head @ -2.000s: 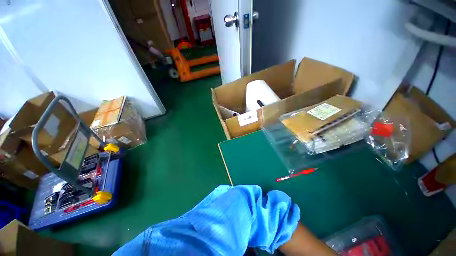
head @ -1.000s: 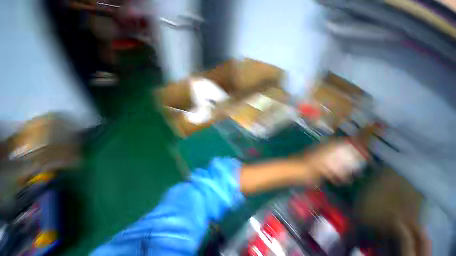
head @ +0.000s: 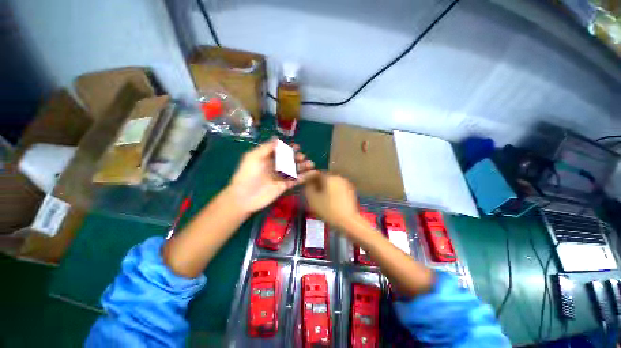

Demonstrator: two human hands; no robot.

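My left hand [head: 259, 175] holds a flat white battery [head: 285, 159], its pale face up, on the fingers above the back left of the tray. My right hand [head: 329, 195] is just right of it, blurred, fingers bent towards the battery; whether it holds anything cannot be told. Below lies a clear blister tray [head: 290, 255] with two rows of red open-backed phones [head: 264, 298]. Some back-row phones show a white battery [head: 314, 233]. My right forearm hides part of the tray.
Behind the tray lie a cardboard sheet [head: 368, 163] and white paper [head: 434, 171]. A drink bottle [head: 289, 102], plastic bag [head: 228, 117] and boxes [head: 228, 78] stand back left. A red pen [head: 180, 216] lies left. A teal instrument [head: 491, 185] and laptop [head: 579, 243] are right.
The view has swung right from the floor and trolley to the bench and tray. Both hands are now in view, close together above the tray, with a battery in the left.
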